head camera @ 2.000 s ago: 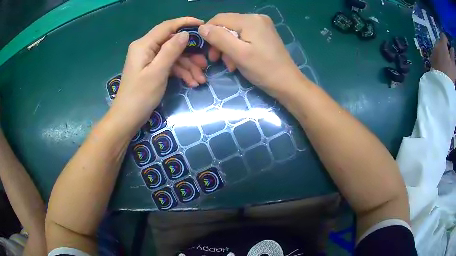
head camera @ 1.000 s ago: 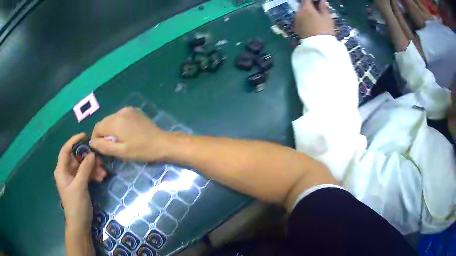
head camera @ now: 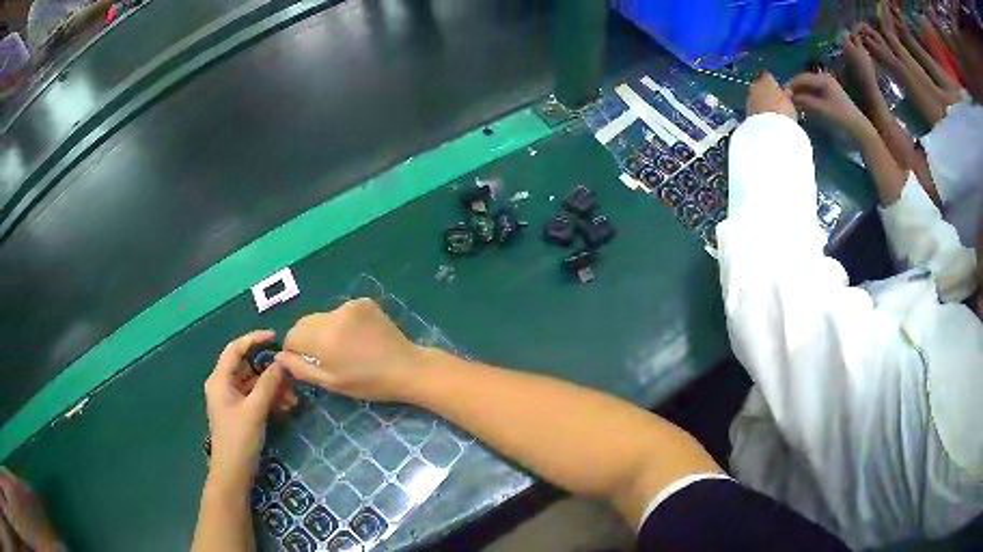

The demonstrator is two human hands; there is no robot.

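My left hand holds a small black watch module between thumb and fingers, left of the middle of the view. My right hand is at the module's right side, its fingertips touching it. A small white bit, perhaps cloth, shows in my right hand's fingers. Below my hands lies a clear sticker sheet with a grid of empty outlines and glare. Several black face stickers remain on its lower left part, partly cut off by the bottom edge.
Two clusters of black modules lie right of centre. A small white frame lies near the green strip. A neighbour's sticker sheet, a person's white sleeve and a blue bin are at right. A dark surface lies beyond the strip.
The view has swung further right and up, so the sheet, modules and hands sit lower or further right, and the blue bin shows. My hands still hold the module together.
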